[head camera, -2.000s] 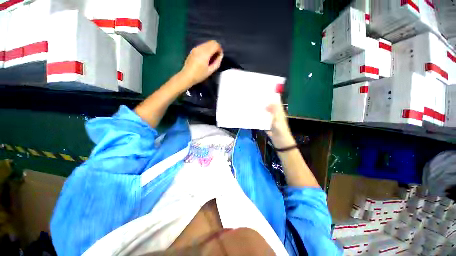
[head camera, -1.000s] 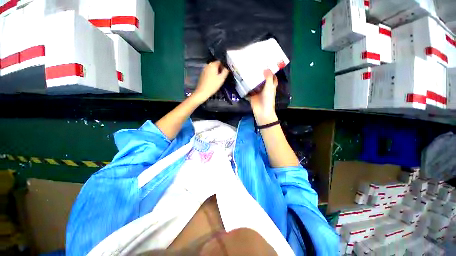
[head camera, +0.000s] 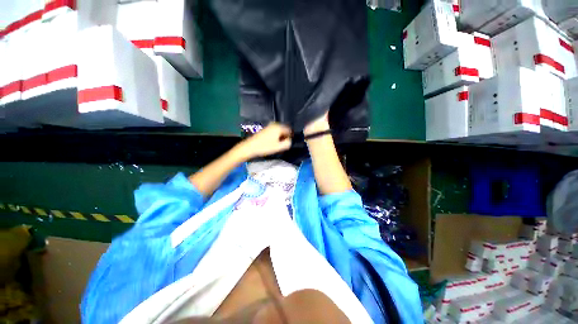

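Observation:
A black poly mailer lies on the pile of black bags on the green-topped bench, its surface creased and raised towards the middle. My left hand is closed at the mailer's near edge, pinching it. My right hand is inside the mailer's mouth up to about the wrist, where a dark band shows; its fingers are hidden by the black plastic. The white box is out of sight. A line of small white marks shows on the near edge of the bags beside my left hand.
White cartons with red bands are stacked on the bench at left and right. Below the bench at right are an open cardboard box with shiny black plastic, a blue crate and many small cartons. Yellow-and-black tape crosses the floor at left.
The white box in my right hand has gone from sight, and that hand is now inside the mailer. My left hand has moved down towards me with the mailer's edge.

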